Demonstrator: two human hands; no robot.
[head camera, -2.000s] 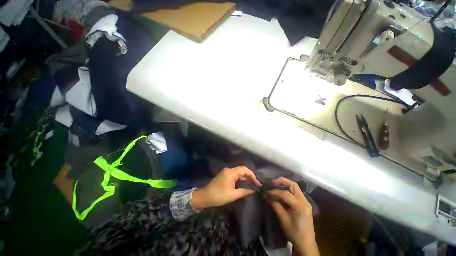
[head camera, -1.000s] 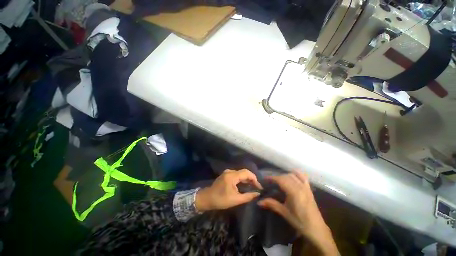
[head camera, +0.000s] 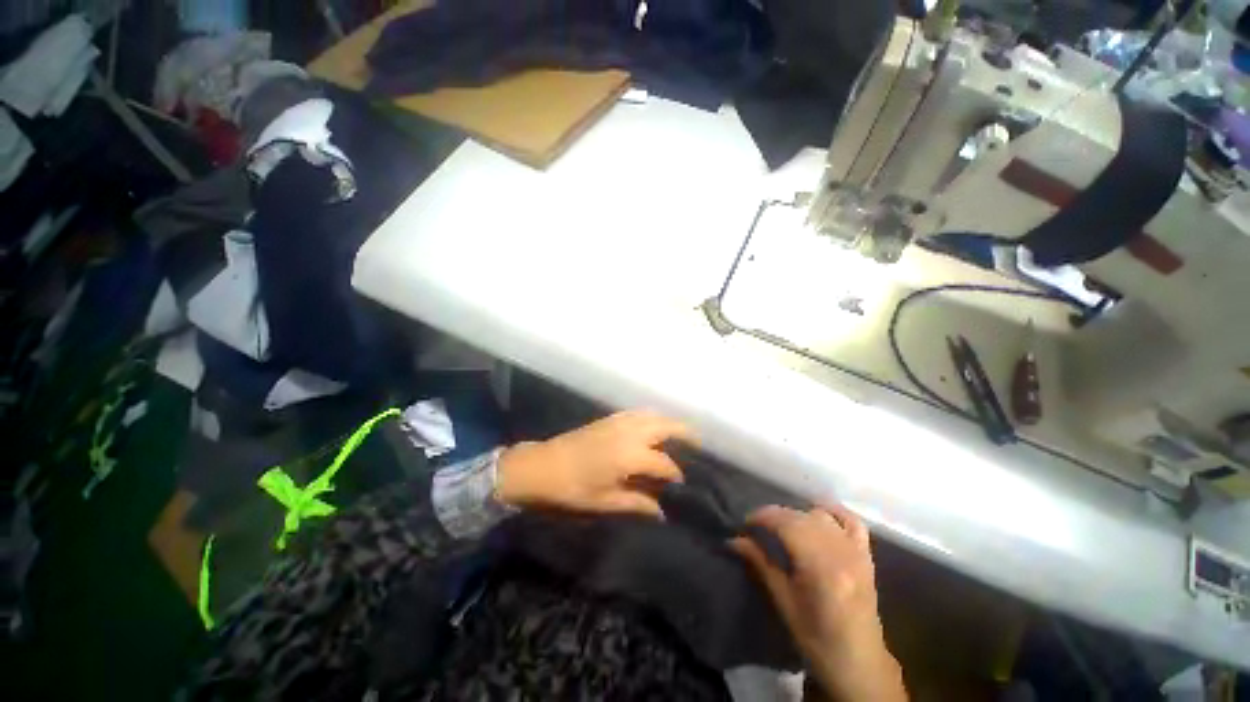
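A dark grey garment piece [head camera: 617, 555] lies bunched across my lap, below the front edge of the table. My left hand [head camera: 590, 466] is on its upper edge with fingers bent, holding the cloth. My right hand [head camera: 820, 576] grips the cloth further right between thumb and fingers. The hands are apart, with a stretch of cloth between them. A pale piece of cloth [head camera: 765, 686] shows at the bottom, beside my right wrist. Parts of the cloth under my fingers are hidden.
The sewing machine [head camera: 1001, 151] stands at the upper right of the white table [head camera: 548, 247]. Black thread snips [head camera: 982, 391] and a dark-red-handled tool [head camera: 1027, 387] lie on its bed. A brown board [head camera: 535, 115] lies behind. Neon green strips [head camera: 304, 497] and dark cloth [head camera: 309, 274] are at left.
My hands have moved apart, my left hand to the left and up. The grey cloth is now spread wider across my lap and over part of the green strip. The view has shifted slightly.
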